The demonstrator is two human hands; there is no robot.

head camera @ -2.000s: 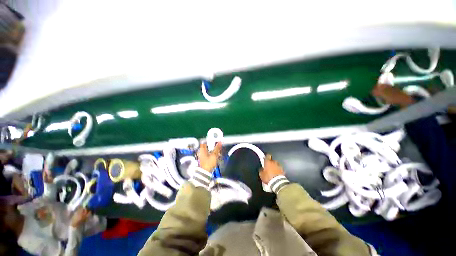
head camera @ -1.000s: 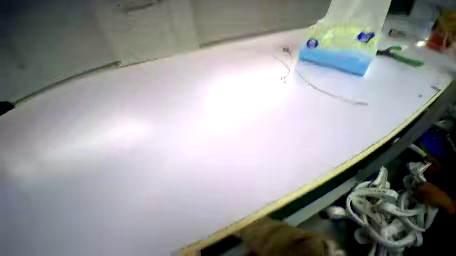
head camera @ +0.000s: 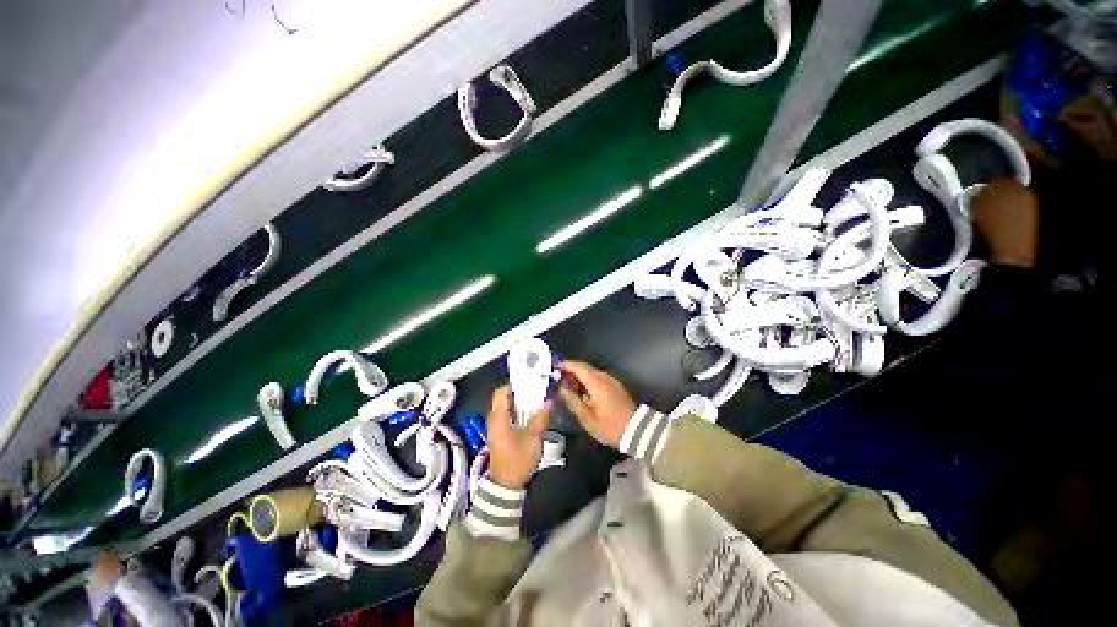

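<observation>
A white curved unit with a rounded end [head camera: 530, 370] stands upright in my left hand [head camera: 512, 443], its round end above the fingers. My right hand [head camera: 597, 404] is just right of the round end, fingertips pinching something small and dark blue against its side; what it is cannot be made out. A white end piece [head camera: 552, 450] shows below, between my hands. A large tangled pile of white curved units [head camera: 784, 288] lies to the right. A smaller pile with blue cylinders [head camera: 392, 472] lies to the left.
A green conveyor belt [head camera: 417, 282] runs diagonally ahead, carrying several white units. A grey metal support [head camera: 808, 104] crosses it. A white shelf [head camera: 184, 135] overhangs upper left. A yellow tape roll [head camera: 265, 518] is left. Another person's hand [head camera: 1007, 221] is at the right pile.
The view has swung from the shelf top back down to the bench and belt. Both hands are in view again, closer together than two seconds ago, with the rounded end between them.
</observation>
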